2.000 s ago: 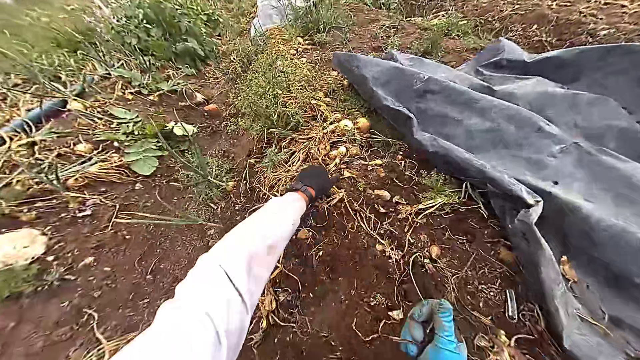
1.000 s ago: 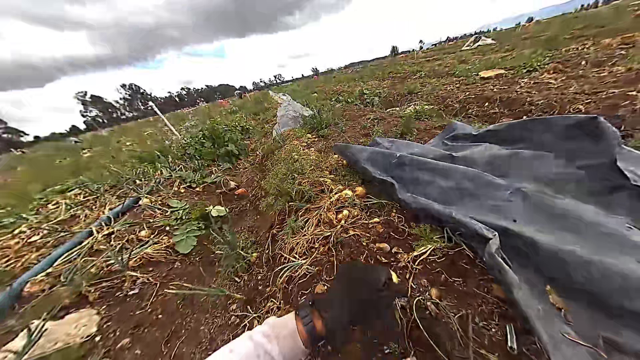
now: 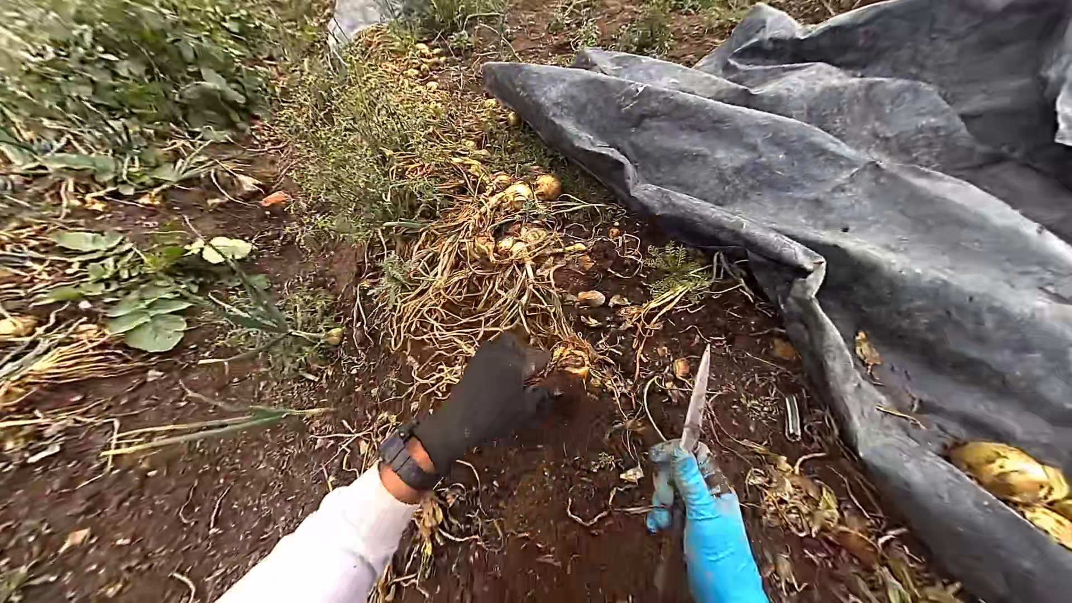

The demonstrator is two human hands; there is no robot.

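Observation:
My left hand (image 3: 490,398), in a black glove with a dark watch at the wrist, reaches low over the soil beside a small onion bulb (image 3: 574,358) with dry leaves. Its fingers are blurred, so I cannot tell whether they hold anything. My right hand (image 3: 691,494), in a light blue glove, grips a knife (image 3: 697,400) whose narrow, soiled blade points up and away. Just beyond my left hand lies a heap of onions (image 3: 515,239) with long dried tops (image 3: 469,301).
A grey-black sheet (image 3: 846,193) lies in folds on the right, with more onions (image 3: 1005,471) in its lower fold. Green weeds (image 3: 360,142) and leafy plants (image 3: 151,314) grow on the left. A pale sheet (image 3: 356,18) lies at the far top.
The view tipped up and has come back down. My left hand, over the soil in the middle a second ago, is still low there. My right hand, out of view then, shows again with the knife.

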